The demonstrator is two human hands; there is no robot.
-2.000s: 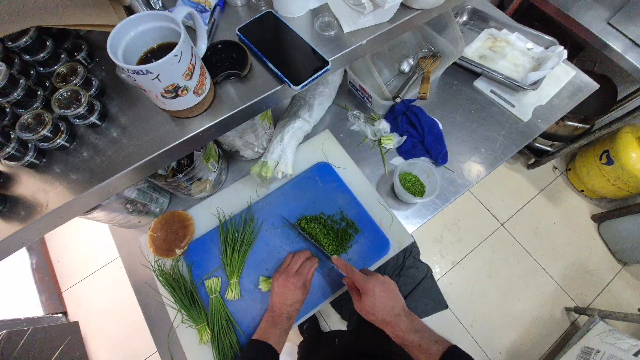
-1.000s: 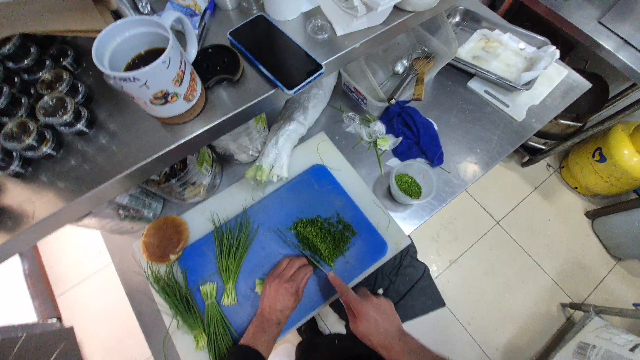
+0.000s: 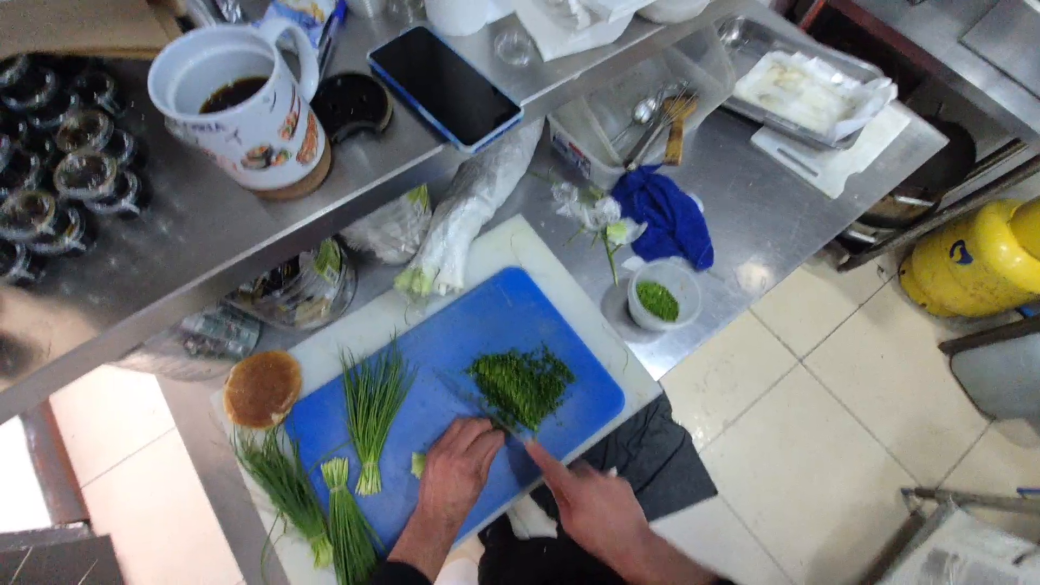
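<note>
On a blue cutting board (image 3: 455, 325) lies a pile of finely chopped chives (image 3: 524, 386). My right hand (image 3: 589, 496) is closed around a kitchen knife (image 3: 479, 398), index finger stretched along it; the blade, blurred, lies at the pile's left edge. My left hand (image 3: 461, 455), fingers curled, rests on the board beside the blade, and what is under its fingertips is hidden. A small pale green piece (image 3: 418, 465) is just left of that hand. Bunches of whole chives (image 3: 375, 414) lie at the board's left side. A round brown bun-like item (image 3: 262, 389) sits at the upper left corner.
A plastic tub of chopped chives (image 3: 664, 294) and a blue cloth (image 3: 665, 215) are right of the white board (image 3: 520, 244) underneath. The raised steel shelf holds a mug (image 3: 244, 106), a phone (image 3: 445, 88) and several jars (image 3: 85, 175). Beyond stand a utensil container (image 3: 601, 134) and a metal tray (image 3: 800, 89).
The blade has shifted from the pile's middle to its left edge since the first frame. The left hand stays on the board, and the whole chive bunches have not moved.
</note>
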